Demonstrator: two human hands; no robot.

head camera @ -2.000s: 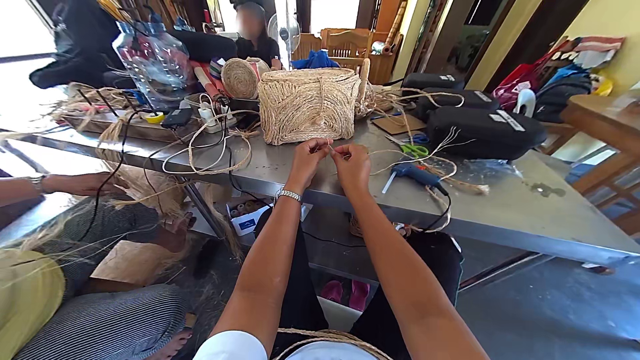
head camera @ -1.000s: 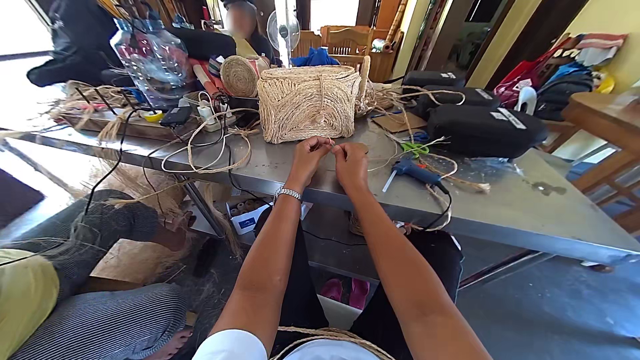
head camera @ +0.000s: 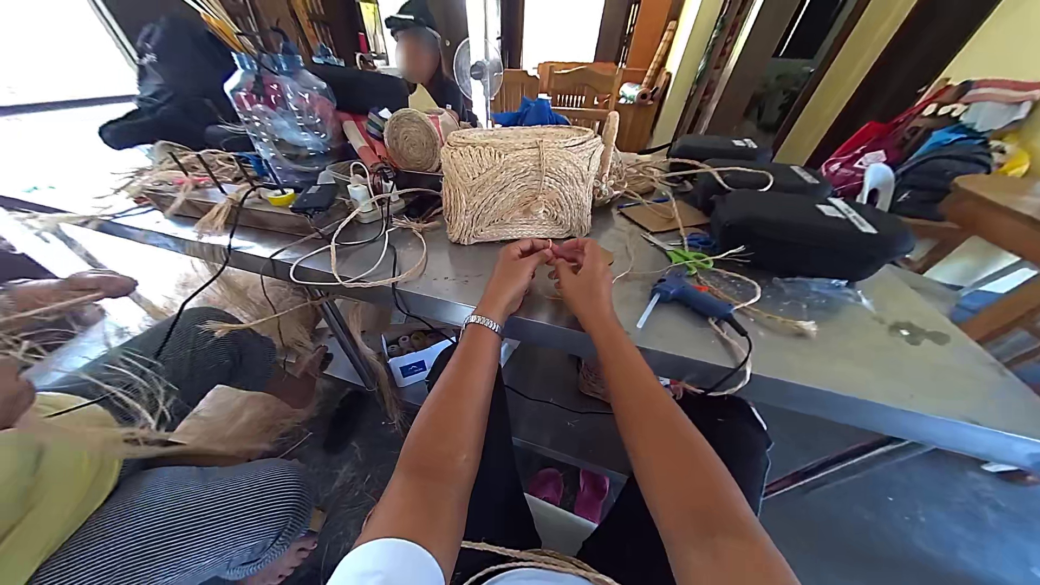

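Note:
My left hand and my right hand meet fingertip to fingertip over the front edge of the metal table. A small light strand, apparently fibre, is pinched between them; its details are too small to tell. Just beyond my hands stands a box-shaped bag of braided natural fibre, with a coiled pattern on its front. To the right of my right hand lies a blue hot glue gun, and green-handled scissors are behind it. A braided cord lies across my lap.
Black cases stand at the right. Left on the table are a power strip, looped cords and a large clear plastic bottle. A co-worker handling fibre sits at the left, and another person is behind the table. A black cable hangs near my legs.
My hands stay together in nearly the same place, with small finger movements. The co-worker's hand at the left, low in the view one second ago, is raised again with fibre strands.

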